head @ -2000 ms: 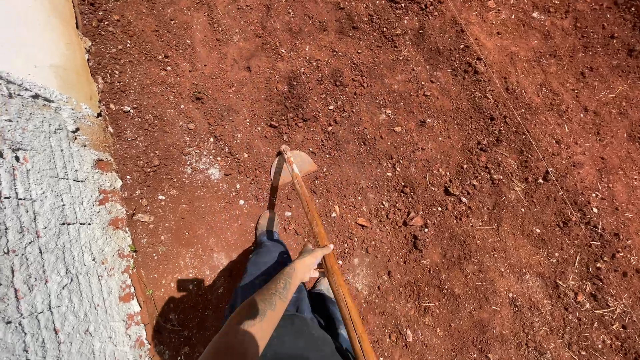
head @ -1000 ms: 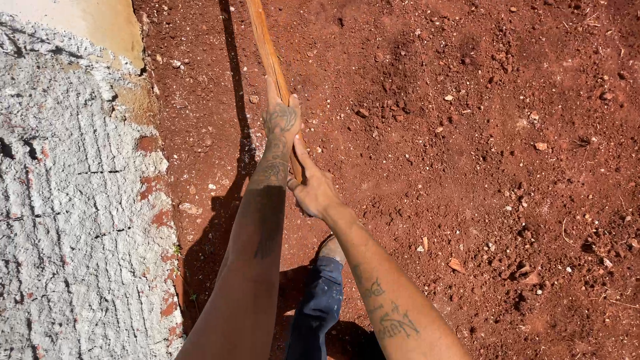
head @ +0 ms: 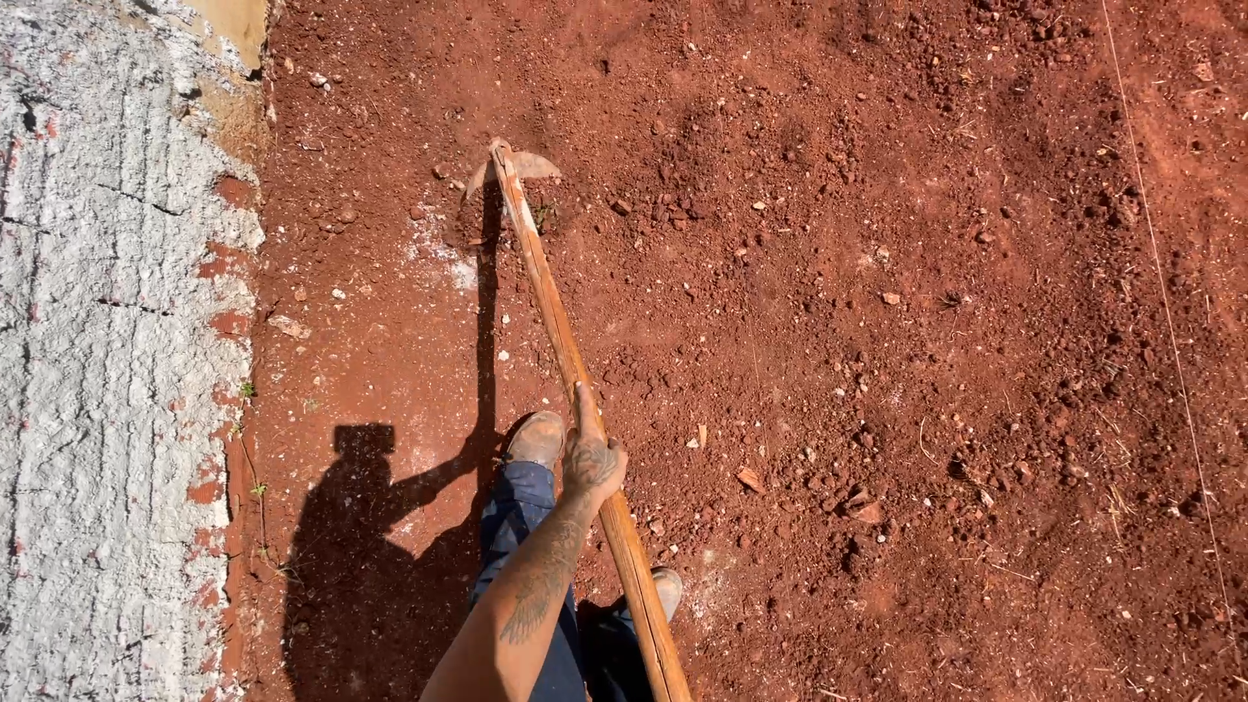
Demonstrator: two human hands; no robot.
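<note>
A hoe's long wooden handle [head: 558, 322] runs from the upper middle down to the bottom edge. Its metal blade [head: 534, 166] rests at the red soil near the wall, its lower edge partly hidden by the handle and soil. My left hand [head: 593, 460] is closed round the middle of the handle, with the forearm reaching up from the bottom edge. My right hand is out of the frame.
A rough white-coated wall [head: 117, 351] runs along the left side. Red soil [head: 760, 322] with clods and small stones lies to its right. A thin string [head: 1155, 224] crosses the far right. My boots [head: 538, 439] stand below the blade.
Both hands were on the handle one second ago; now only my left hand shows on it. The hoe's blade has come back into view, at the soil.
</note>
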